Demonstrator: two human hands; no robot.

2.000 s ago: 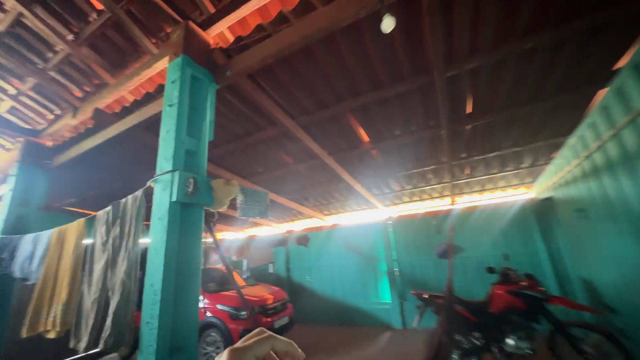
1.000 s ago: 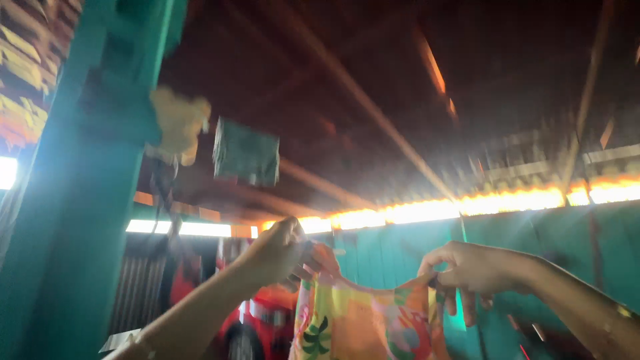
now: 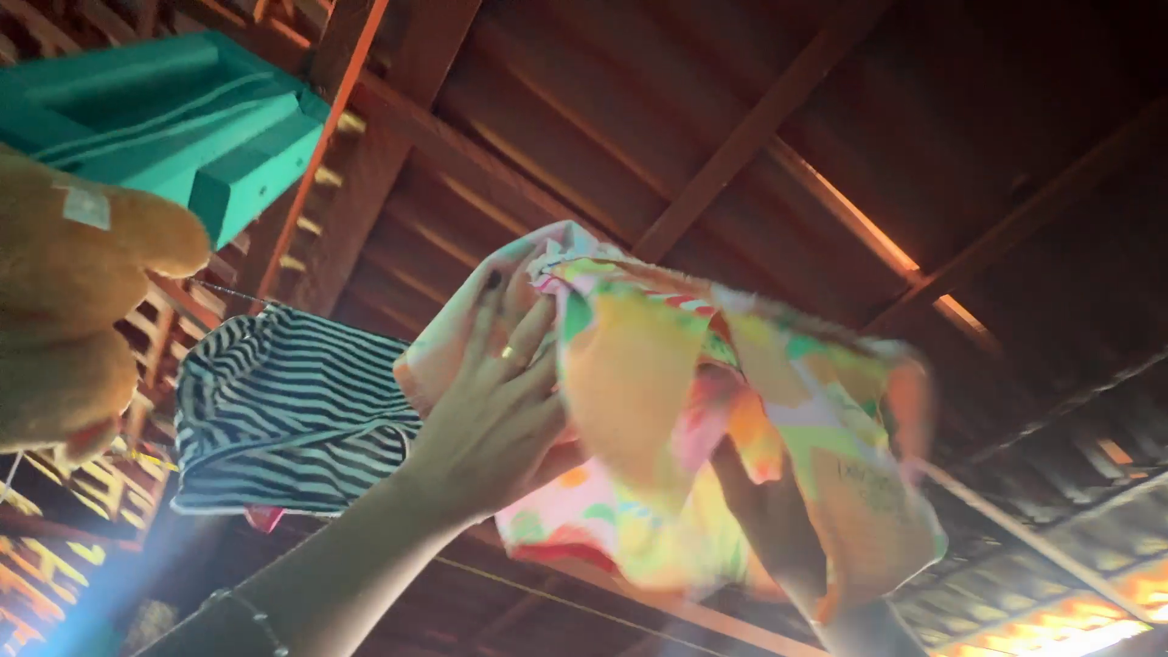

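A colourful printed garment [image 3: 630, 392] is held up overhead, partly blurred. My left hand [image 3: 497, 401], with a ring on one finger and a bracelet at the wrist, is at the garment's left part, its fingers against the cloth. My right hand [image 3: 730, 438] is mostly behind or under the fabric; its forearm rises from below, and its grip is hidden. Left of the garment, close to my left hand, a black-and-white striped cloth item [image 3: 292, 411] hangs from a line.
A brown plush toy [image 3: 64, 310] hangs at the far left, near a green painted post [image 3: 173, 128]. Wooden roof beams [image 3: 766, 119] and corrugated roofing lie overhead. A thin line [image 3: 566, 598] runs below the garment, and bright light enters at the lower right.
The view has tilted far upward. One second ago both hands held the garment by its top edge, lower in front of me; now it is raised overhead near the striped item.
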